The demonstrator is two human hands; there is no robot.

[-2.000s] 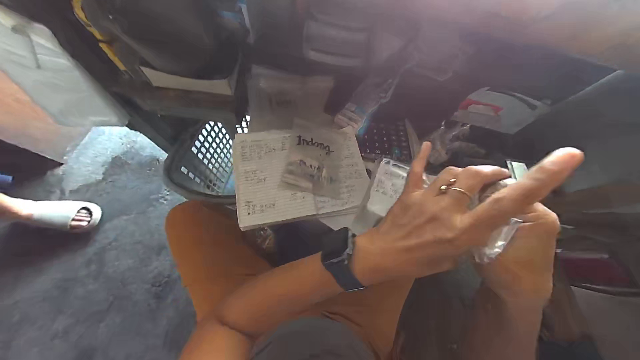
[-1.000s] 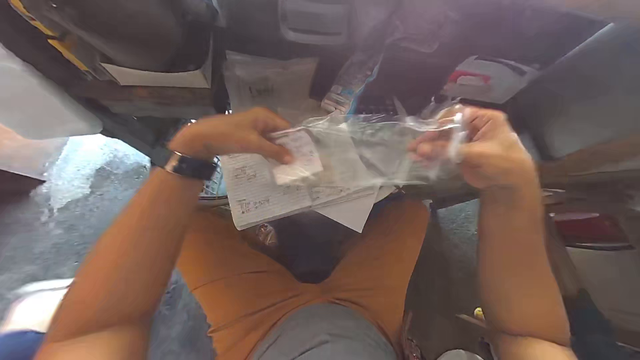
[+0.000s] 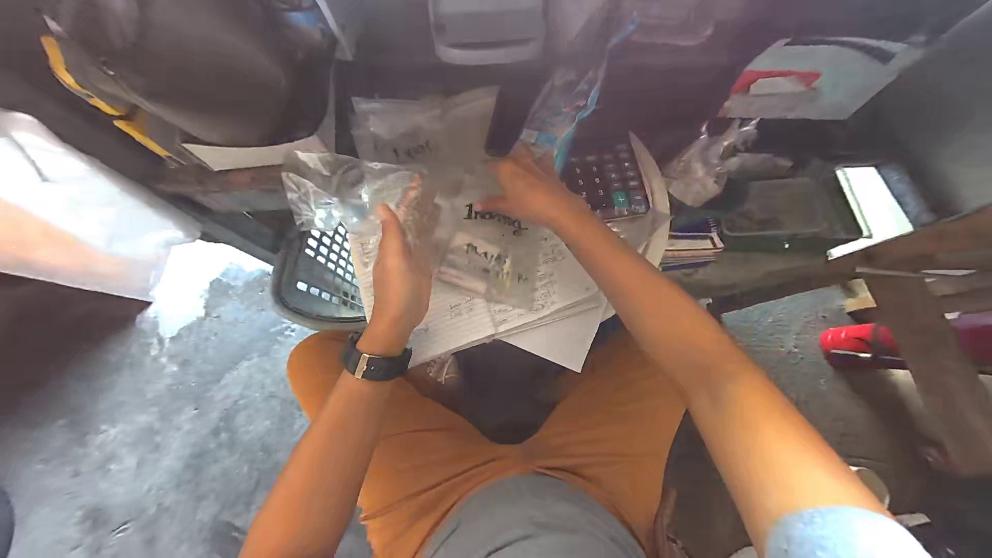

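Note:
My left hand (image 3: 399, 279), with a watch strap at the wrist, holds a crinkled clear plastic bag (image 3: 349, 194) above the left part of an open notebook (image 3: 457, 318). My right hand (image 3: 535, 194) reaches over the notebook's top, its fingers at a clear bag with handwriting (image 3: 496, 263) that has small items inside; whether they grip it I cannot tell. Behind these lies another marked plastic bag (image 3: 411, 132). A dark calculator (image 3: 608, 182) is partly beneath the notebook's right side, just beyond my right wrist.
A grey plastic basket (image 3: 283, 291) stands left of the notebook. Blue-edged plastic packaging (image 3: 577, 101) lies behind the calculator. Farther right are a crumpled clear bag (image 3: 701, 167), a clear-lidded box (image 3: 783, 205) and small booklets (image 3: 694, 244). A red cylindrical object (image 3: 852, 345) is low at the right.
My hands have parted; a second ago both were at the clear plastic over the notebook. My right hand has moved left to the marked bag, and the calculator shows more.

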